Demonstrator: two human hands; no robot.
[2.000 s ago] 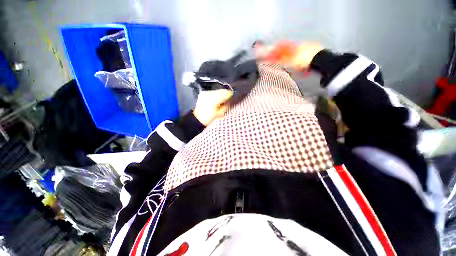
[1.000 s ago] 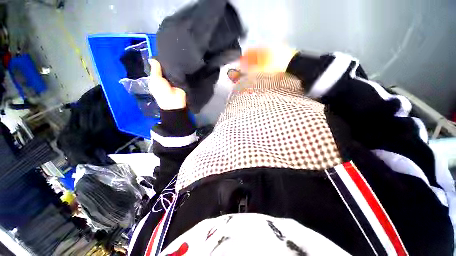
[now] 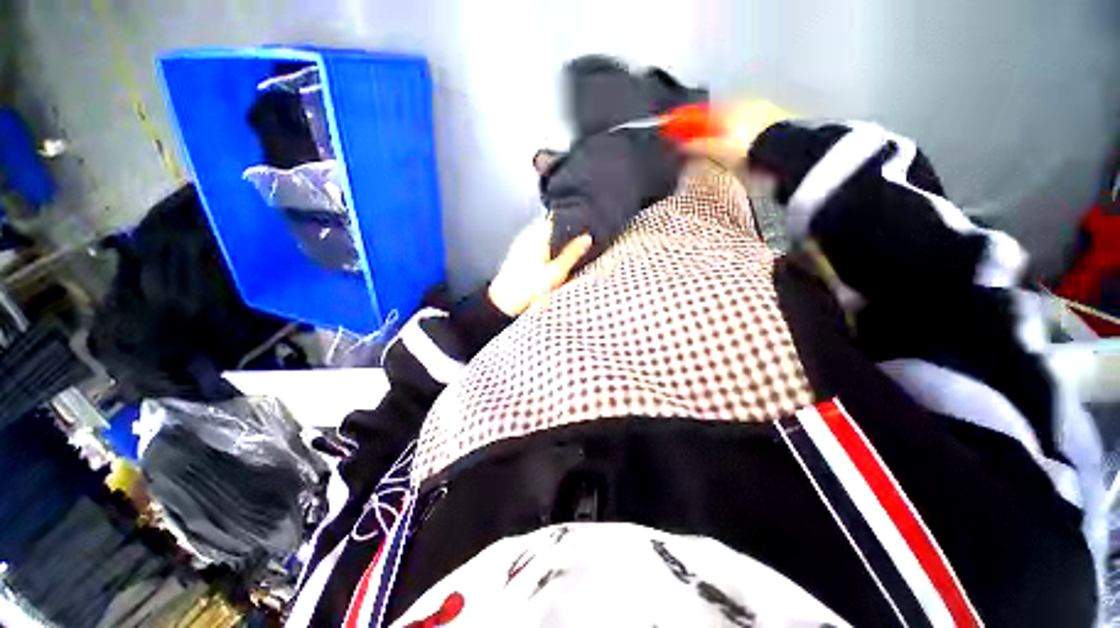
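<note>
A dark grey garment (image 3: 608, 172) hangs bunched over the upper end of the checked apron (image 3: 626, 331). My left hand (image 3: 537, 266) is at the garment's lower left edge, fingers on the cloth; part of the hand is hidden. My right hand (image 3: 743, 123) is blurred and closed on red-handled scissors (image 3: 694, 123). Their thin pale blade points left across the garment. The exact spot where the blade meets the cloth cannot be told.
A blue tote (image 3: 399, 184) stands on the floor at the upper left with bagged pieces inside. A plastic-covered dark pack (image 3: 227, 472) lies at the lower left. A red object (image 3: 1093, 258) is at the right edge.
The garment was raised up at the left in my left hand a second ago; now it is lower and further right. My left hand has come down towards the apron. The scissors blade now shows.
</note>
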